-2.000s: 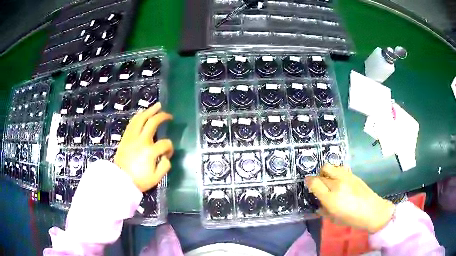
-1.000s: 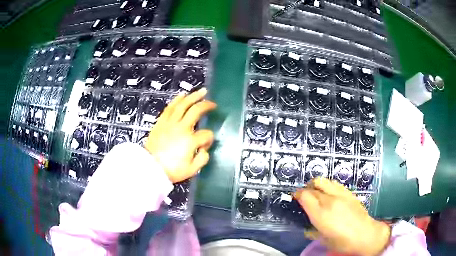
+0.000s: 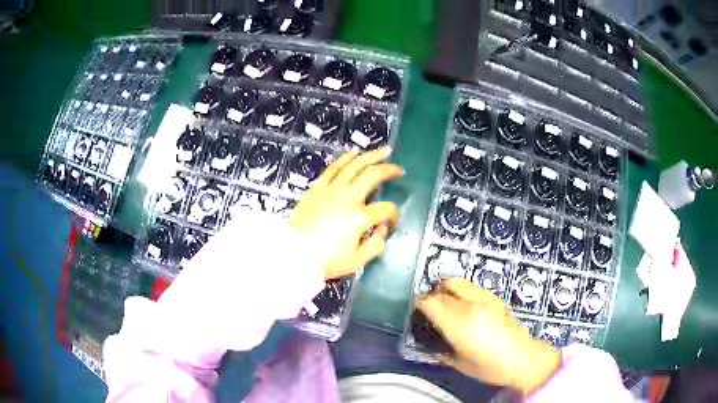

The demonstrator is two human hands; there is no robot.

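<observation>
Round black lens assemblies (image 3: 464,163), many with tiny white labels, fill pockets of the right clear blister tray (image 3: 623,260). More sit in the left clear tray (image 3: 403,86). One row near the front of the right tray looks paler and ring-like. My left hand (image 3: 346,212) lies over the right side of the left tray, fingers spread and bent, no held thing visible. My right hand (image 3: 480,334) is over the front left corner of the right tray, fingertips together and down at a dark unit; whether it grips the unit is hidden.
A smaller clear tray (image 3: 146,86) is at far left, beside a white card (image 3: 161,149). Dark ridged trays (image 3: 551,67) stand at the back. A whitish bottle (image 3: 679,185) and paper sheets (image 3: 657,216) are at right. A red-edged bin (image 3: 67,275) is below the bench front at left.
The view has swung left, so the trays appear farther right. My right hand has moved leftward along the right tray's front row to its left corner. My left hand stays over the left tray.
</observation>
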